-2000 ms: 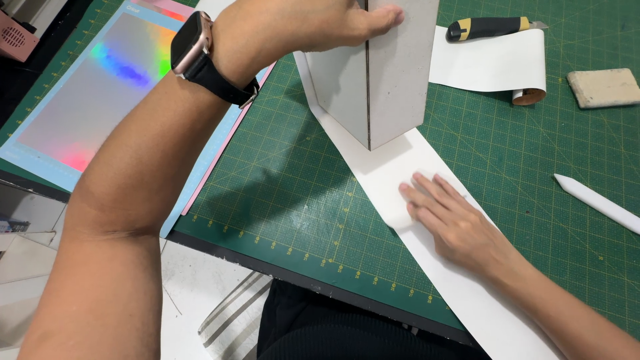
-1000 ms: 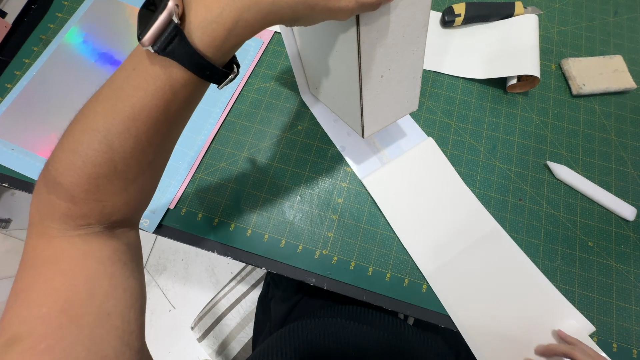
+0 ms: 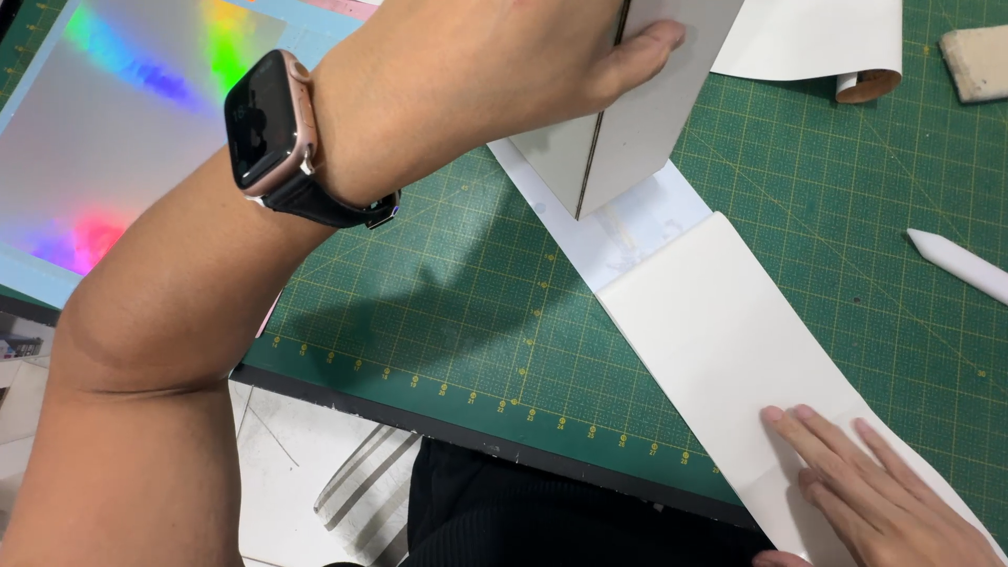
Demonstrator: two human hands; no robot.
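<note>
At the top of the head view my left hand [image 3: 543, 59], with a smartwatch [image 3: 272, 126] on its wrist, grips a grey-white board box [image 3: 654, 102] held upright. The box's lower end stands on a long white paper strip [image 3: 724, 315] that runs diagonally down to the right. Below the box the strip's surface looks bluish and thin, and a whiter layer begins past a cross edge. My right hand [image 3: 866, 480] lies palm down on the lower part of this white layer, fingers somewhat spread and nothing gripped.
A green cutting mat [image 3: 425, 315] with yellow grid lines lies underneath. Holographic sheeting [image 3: 150, 150] on a pale blue board is at left. A partly rolled white sheet [image 3: 811, 39], a beige block [image 3: 976, 63] and a white pointed tool [image 3: 961, 268] lie at right. The mat's dark edge faces my lap.
My right hand has moved from just below the box down to the strip's lower part. The bluish section near the box, under the hand's side of the strip before, now shows. My left hand still holds the box.
</note>
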